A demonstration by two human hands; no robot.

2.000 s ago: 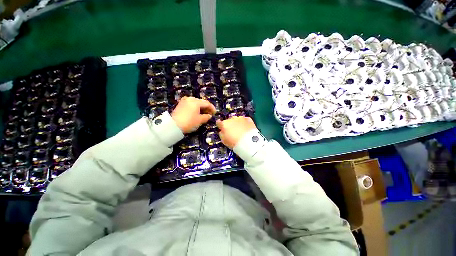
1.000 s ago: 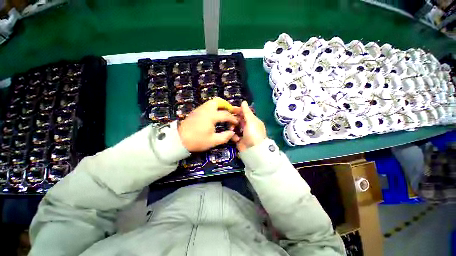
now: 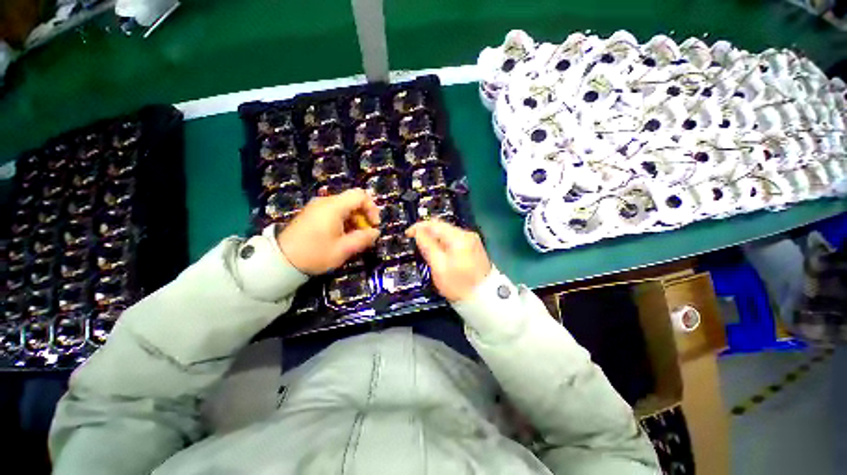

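A glossy black blister tray lies in front of me, with dark camera board modules with silvery and orange glints in its pockets. My left hand is over the lower middle of the tray, fingers curled, with a small yellow patch at the fingers. My right hand is over the tray's lower right part, thumb and fingertips together, pointing at a module between the hands. Whether either hand holds a small part is too small to tell. The hands hide some pockets.
Another black tray of modules lies at left. White camera housings with thin cables are packed in rows at right. A metal post stands behind the middle tray. An open cardboard box with a white ring is below the bench edge at right.
My hands were together over the tray one second ago and are now apart, the left further left. The yellow patch has moved left with my left hand. The view has shifted slightly.
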